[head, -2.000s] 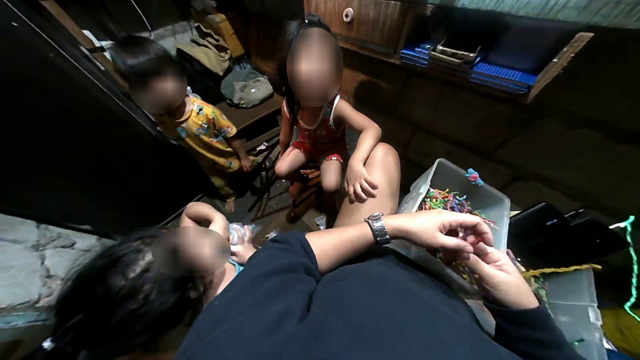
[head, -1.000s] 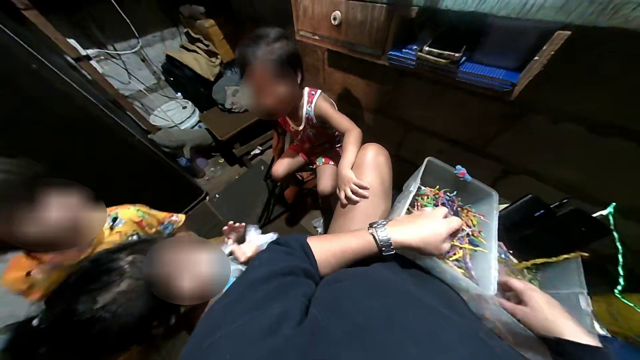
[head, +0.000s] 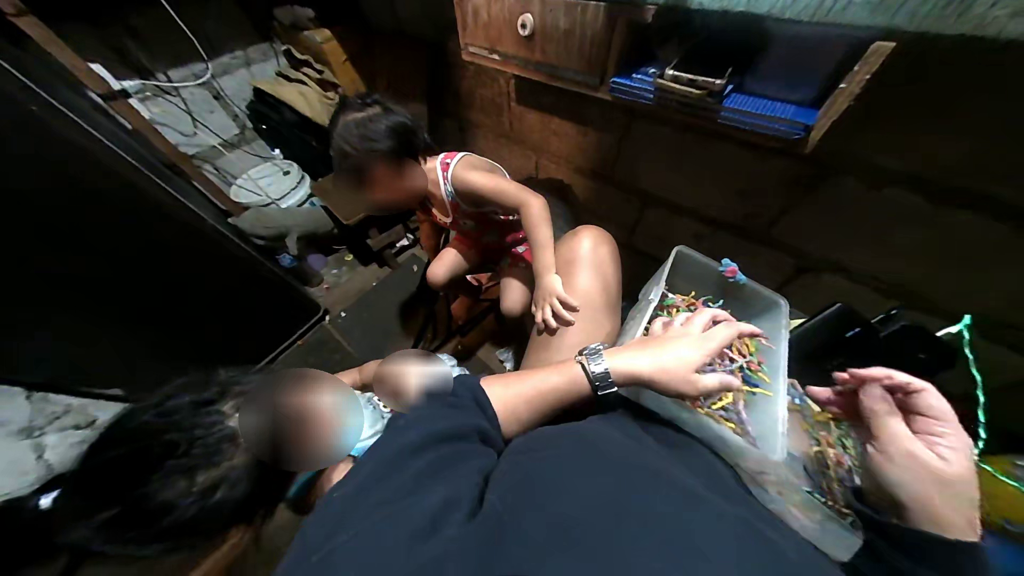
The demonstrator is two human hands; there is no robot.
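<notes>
A translucent plastic bin (head: pixel 772 352) holds a heap of thin multicoloured twisted strands (head: pixel 740 364); their material cannot be told. My left hand (head: pixel 692 348), with a metal-band watch (head: pixel 596 369) on its wrist, lies over the heap inside the bin, fingers spread and nothing seen held. To the right of the bin, my right hand (head: pixel 908 440) is raised with curled fingers, its thumb near the index finger; whether something small is between them cannot be told. Below and beside it is a second translucent container (head: pixel 836 532) with similar strands. A small blue and pink piece (head: pixel 731 270) sits on the bin's far rim.
One person (head: pixel 480 200) in red sits ahead, a hand on the bare knee (head: pixel 588 264). Other people are close at the lower left. A wooden shelf with a drawer (head: pixel 544 40) is on the wall. Dark objects (head: pixel 872 340) and a green cord (head: pixel 972 376) lie at the right.
My right hand has risen from beside the bin's near right side. My left hand's fingers have spread over the strands. The person in yellow at the left is no longer in view.
</notes>
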